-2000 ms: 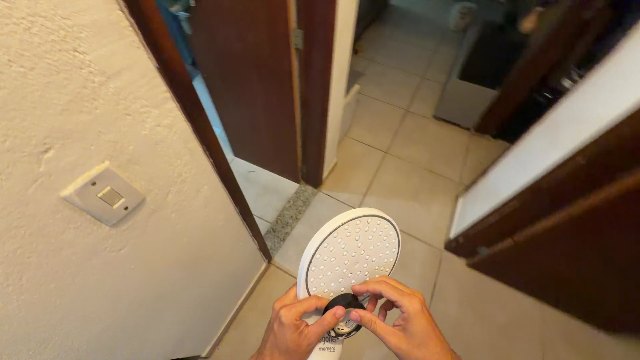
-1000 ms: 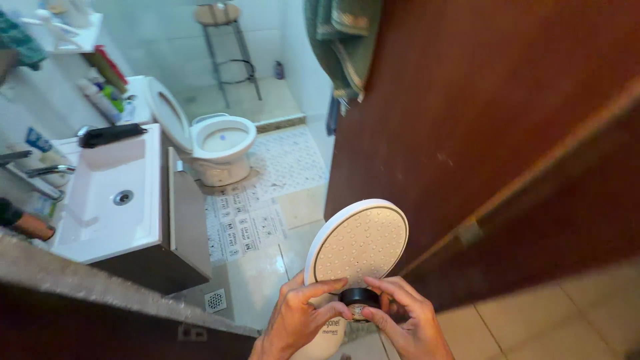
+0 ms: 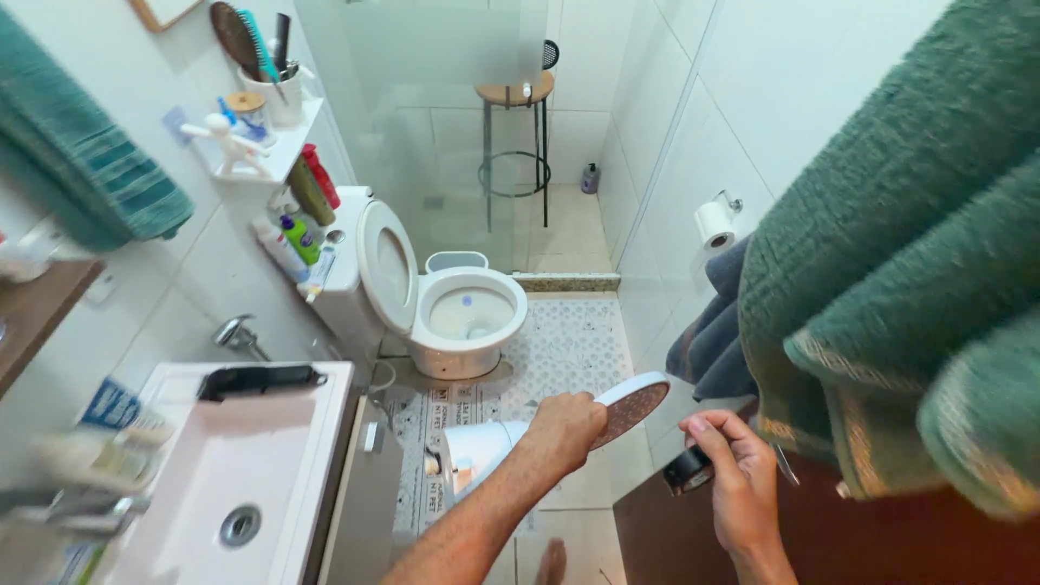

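My left hand [image 3: 565,426] is closed around the white electric shower head [image 3: 479,448] near its round spray plate [image 3: 638,406], which tilts up to the right. The body of the shower head reaches down and left behind my forearm. To the right, apart from it, my right hand [image 3: 735,459] holds a roll of black tape [image 3: 689,470] between thumb and fingers. The roll hangs at the left side of that hand, close to the door and below the green towels.
At left stands a washbasin [image 3: 341,422] with a black hair clipper [image 3: 260,382] on its rim. Ahead are an open toilet [image 3: 471,313], a glass shower screen [image 3: 422,146] and a stool [image 3: 516,89]. Green towels [image 3: 894,268] hang at right above a brown door [image 3: 812,528].
The view has moved from the hallway into the bathroom. My hands, together at the shower head before, are now apart, with the black roll in my right hand.
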